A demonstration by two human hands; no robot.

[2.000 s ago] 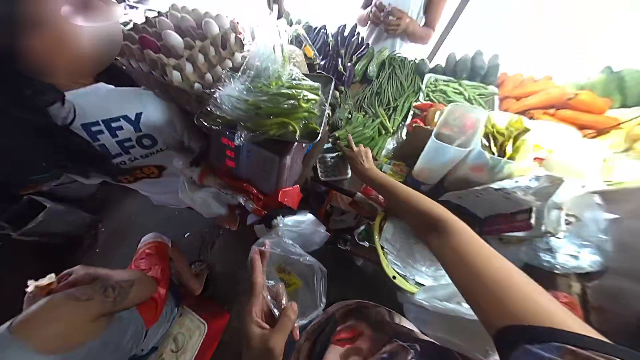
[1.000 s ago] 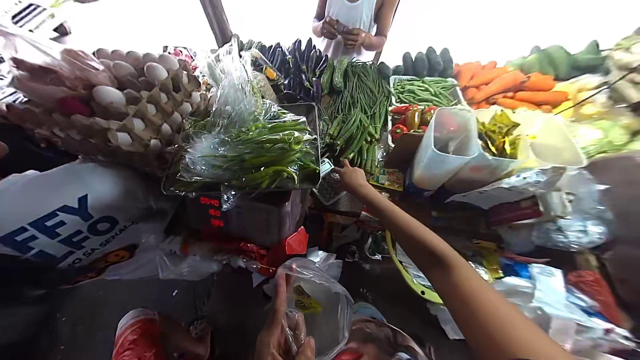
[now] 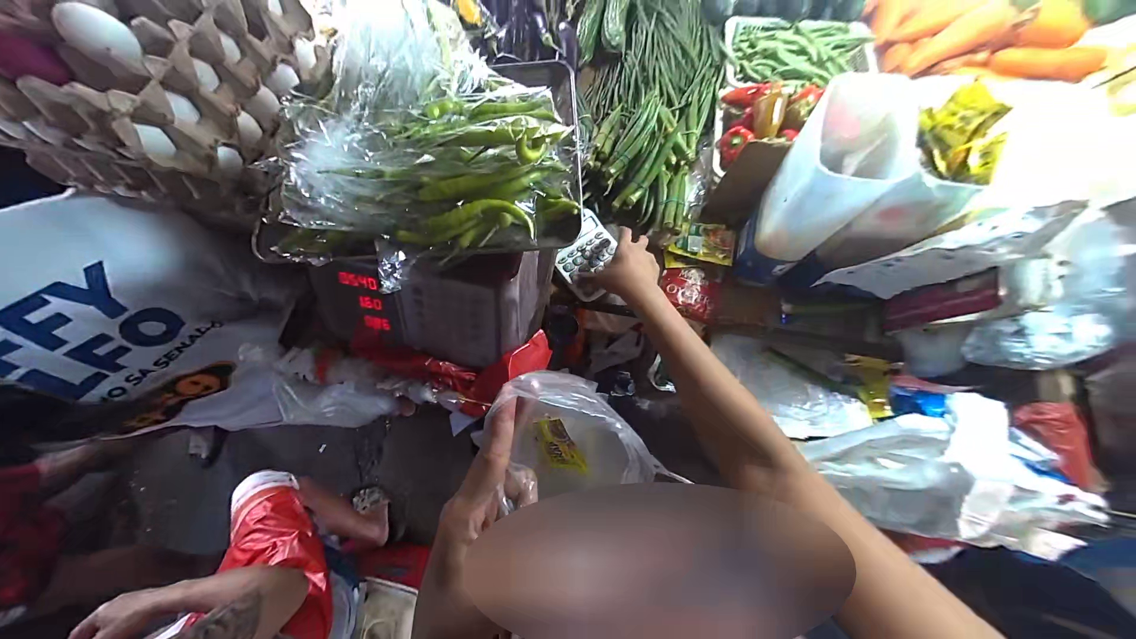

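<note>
My right hand (image 3: 628, 266) is on a light-coloured calculator (image 3: 587, 256) with buttons, its fingers at the right edge and over the keys. The calculator leans below the long beans, beside a tray of green chilli peppers (image 3: 470, 191) partly covered by clear plastic. Lower down, my left hand (image 3: 497, 479) holds a clear plastic bag (image 3: 612, 444) by its side, forefinger raised; a small yellow packet (image 3: 559, 444) shows in the bag. Under the chilli tray, a digital scale (image 3: 426, 306) shows red figures. A blurred patch hides what is below the bag.
Egg trays (image 3: 177, 98) are stacked at the upper left. Bundled long beans (image 3: 652, 133), red peppers (image 3: 737, 142), a basket of green beans (image 3: 799, 53) and carrots (image 3: 976, 40) lie at the back. White plastic bags (image 3: 958, 470) fill the right. A seated person's arm (image 3: 204, 595) shows at lower left.
Two seconds ago my right hand was at the green beans' lower end; now its fingers are on the calculator. My left hand keeps hold of the clear bag. The view has moved closer to the stall.
</note>
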